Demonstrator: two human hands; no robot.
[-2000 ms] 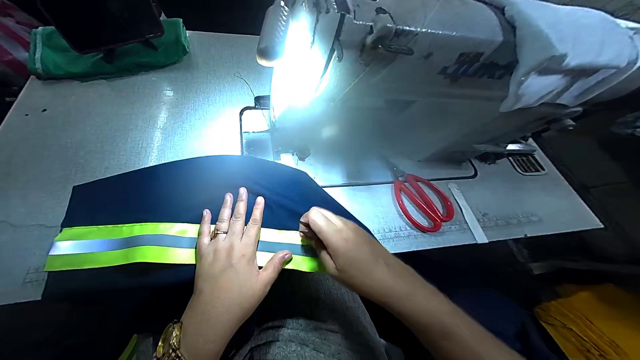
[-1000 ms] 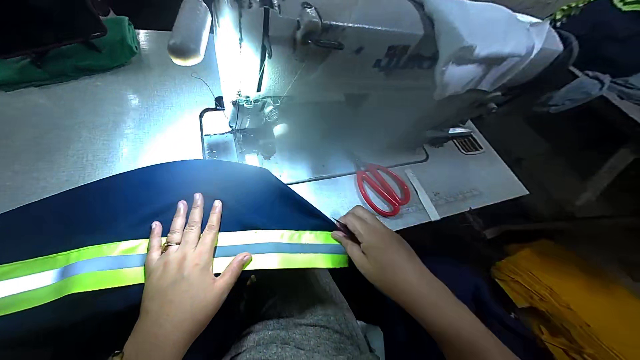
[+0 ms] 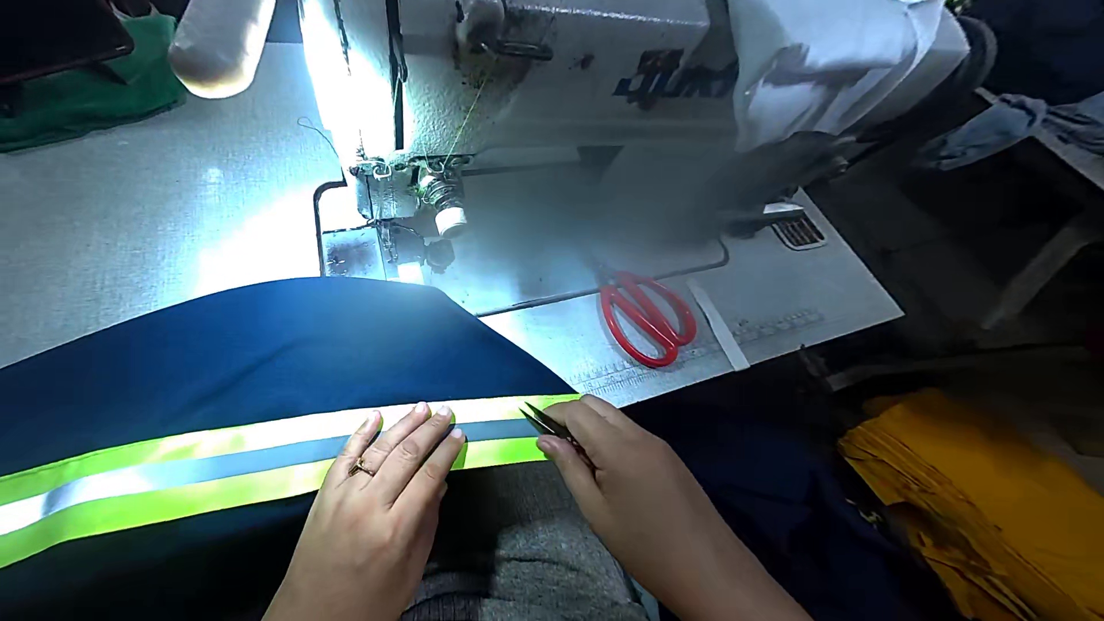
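Navy fabric (image 3: 328, 345) lies over the near edge of the sewing table, with a yellow-green and silver reflective tape (image 3: 198, 466) running along it. My left hand (image 3: 388, 500) rests flat on the tape, fingers slightly spread, a ring on one finger. Near the tape's right end, my right hand (image 3: 612, 474) holds small dark thread snips (image 3: 552, 425), their points over the tape. Beyond the fabric stands a Juki sewing machine (image 3: 586, 103), its lamp lit over the needle area.
Red-handled scissors (image 3: 649, 319) and a white strip (image 3: 718, 326) lie on the table (image 3: 129, 216) right of the fabric. A green cloth (image 3: 103, 103) with a dark device is at upper left. Folded yellow fabric (image 3: 983, 492) sits lower right; white cloth (image 3: 845, 60) hangs on the machine.
The snips now show in my right hand, blades over the tape; earlier they were mostly hidden by its fingers. The fabric and tape have shifted left relative to my left hand. The view has moved closer and rightward.
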